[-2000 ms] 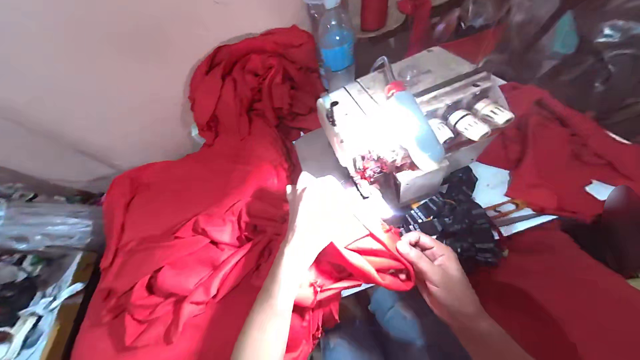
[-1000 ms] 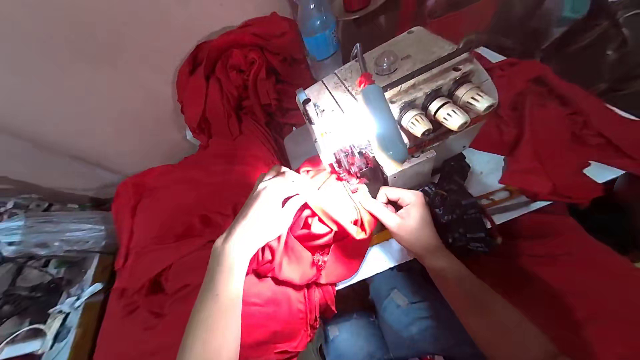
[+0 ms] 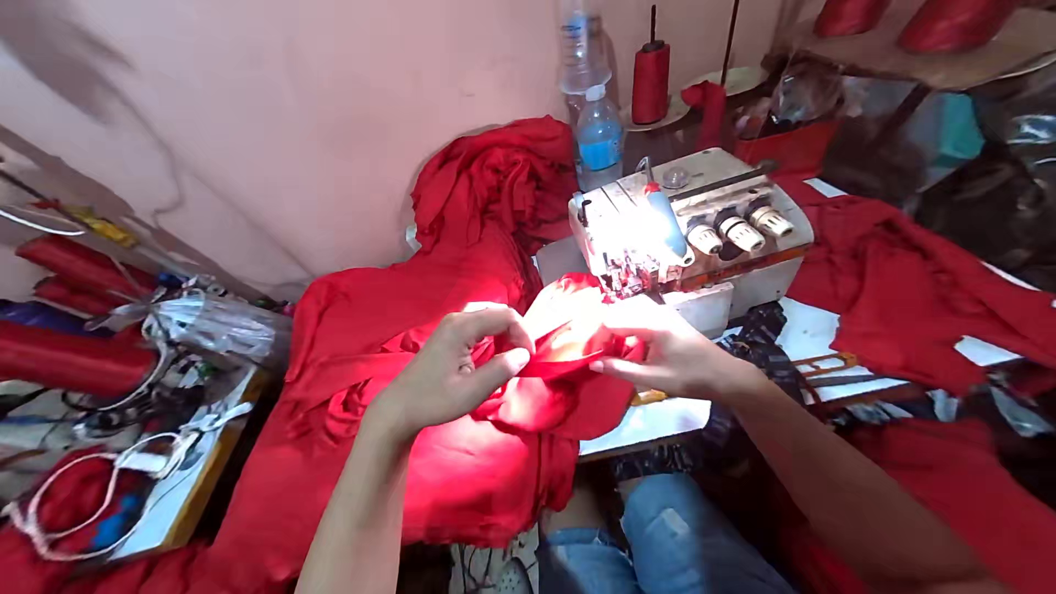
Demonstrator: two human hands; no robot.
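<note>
Red fabric (image 3: 561,363) is bunched in front of an overlock sewing machine (image 3: 701,239), brightly lit near the needle area. My left hand (image 3: 462,363) pinches the fabric's left edge between thumb and curled fingers. On the right, my right hand (image 3: 660,351) grips the same fabric's edge with thumb and fingers, just below the presser foot area. Between the hands the edge is drawn out in a short span. Glare hides whether the fabric lies under the foot. A larger heap of red fabric (image 3: 363,313) spreads to the left and behind.
Water bottles (image 3: 600,140) and a red thread cone (image 3: 651,82) stand behind the machine. More red fabric (image 3: 899,289) lies to its right. At far left, a side table (image 3: 198,487) holds red thread cones (image 3: 74,359), a plastic bag (image 3: 219,322) and white cord.
Both hands have come apart along the fabric edge; one second ago they were close together at the needle area. The view has tilted up and shifted left.
</note>
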